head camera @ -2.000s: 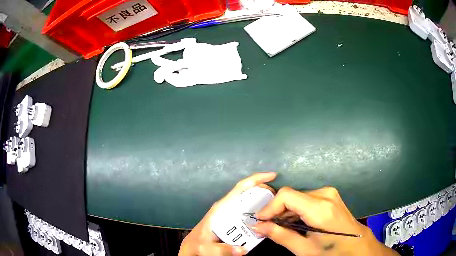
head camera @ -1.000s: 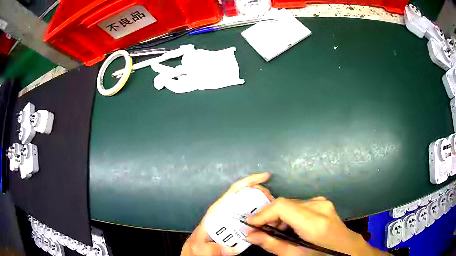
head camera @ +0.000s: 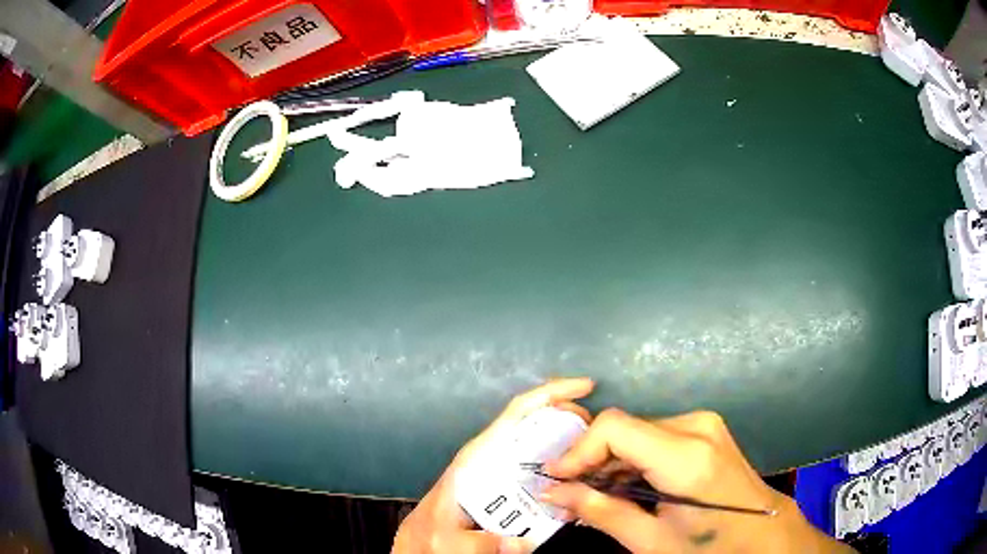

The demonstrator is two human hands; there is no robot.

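My left hand (head camera: pixel 460 503) holds a white outlet adapter (head camera: pixel 503 465) at the bottom centre, by the mat's front edge. The adapter's face with dark USB openings is turned up. My right hand (head camera: pixel 676 476) holds a thin black pointed tool (head camera: pixel 693 500) like a pencil, probably tweezers. Its tip is at the adapter's face, near a slot. The fingers of my right hand hide part of the adapter's right side. My left fingertips show behind the adapter's top edge.
Green mat (head camera: pixel 649 238). At the back are a red bin (head camera: pixel 379 38), a white square pad (head camera: pixel 602 78), a crumpled white heap (head camera: pixel 455 146) and a tape roll (head camera: pixel 223 162). Adapters lie on the black mat (head camera: pixel 130 314), along the right edge (head camera: pixel 958 352) and over a blue tray (head camera: pixel 817 498).
The adapter and tool have tilted slightly in my hands, and the tool tip has shifted over the face. More adapters show at the right edge than two seconds ago.
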